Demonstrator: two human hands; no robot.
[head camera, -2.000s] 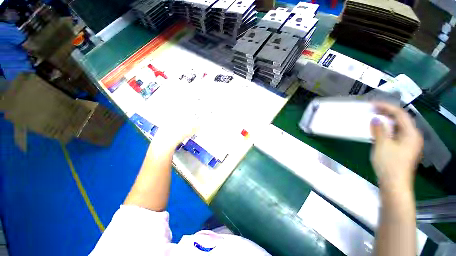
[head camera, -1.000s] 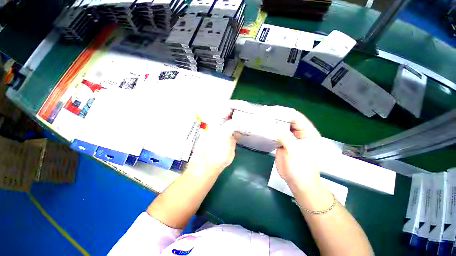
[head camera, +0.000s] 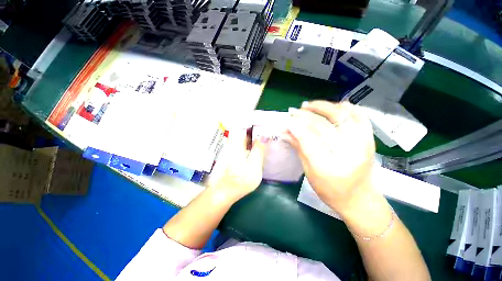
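A white retail carton is held between my two hands, end towards me, above the dark green surface. My left hand grips its left side. My right hand is at its upper right, with fingers on the white flap at its top end. The fingertips are partly blurred, and my right hand hides part of the carton. Finished-looking cartons with blue ends lie overlapping on the printed poster sheet at left.
Loose cartons lie on the green belt beyond my hands. Stacked grey inserts stand at upper left. A white strip and metal post are at right, near a carton row. Brown cardboard is at lower left.
Two seconds ago my right hand held a carton over the belt, away from my left. Both hands then met on it. Since then my right hand has moved over its top end.
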